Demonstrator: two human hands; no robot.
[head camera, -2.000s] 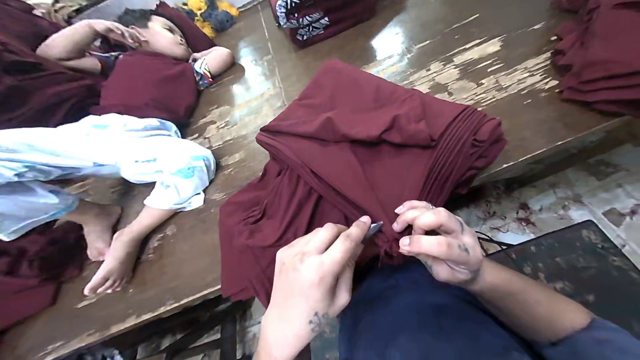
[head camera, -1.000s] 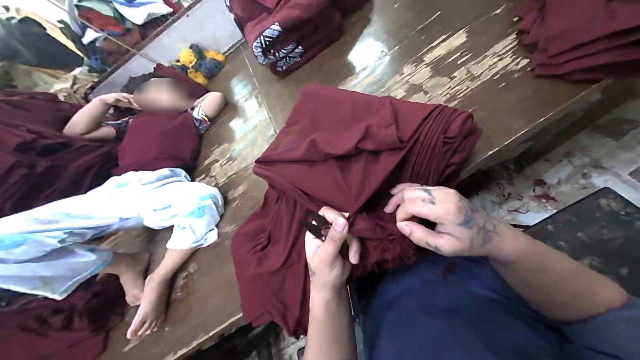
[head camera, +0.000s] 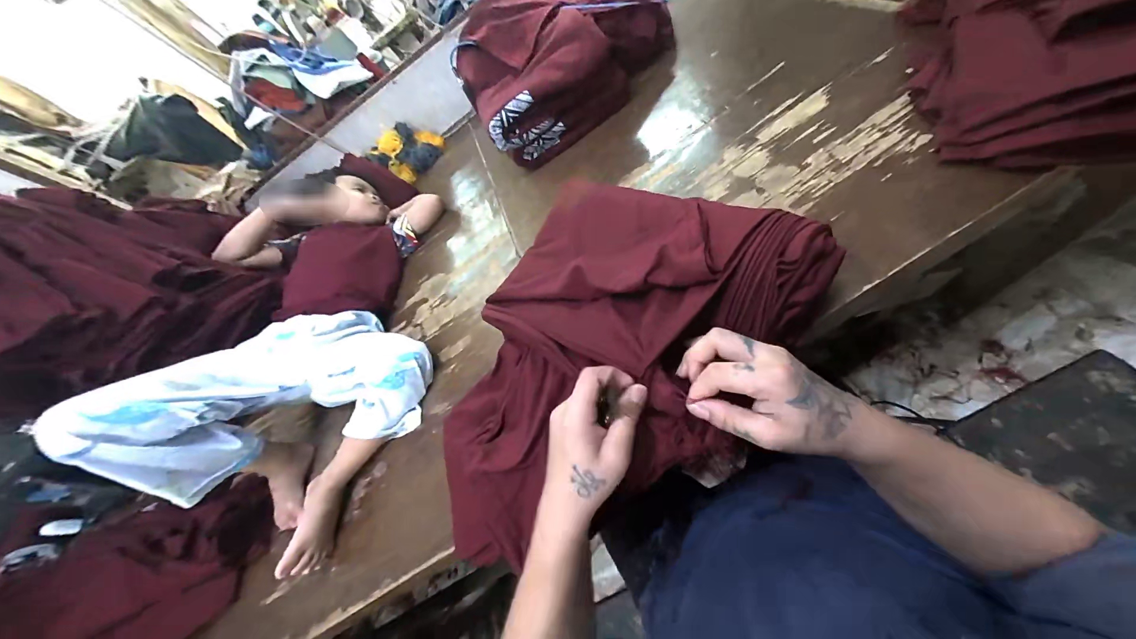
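A stack of folded maroon cloth (head camera: 639, 257) lies on a worn wooden table, its near part hanging over the edge towards my lap. My left hand (head camera: 596, 435) is curled over the cloth's near part, around a small dark tool that is mostly hidden by the fingers. Just right of it, my right hand (head camera: 772, 390) has its thumb and fingertips pinched together at the cloth's frayed near edge. Whether a thread is between those fingertips is too small to tell.
A person (head camera: 342, 266) lies on the worn wooden table (head camera: 799, 151) at the left, feet near the front edge. A maroon cloth bundle (head camera: 568, 80), yellow and dark yarn (head camera: 406, 151) and another maroon cloth pile (head camera: 1038, 89) rest on the table.
The dark tool showed above my left fingers one second ago and is now mostly inside that hand. My right fingertips have closed together. The view has shifted slightly.
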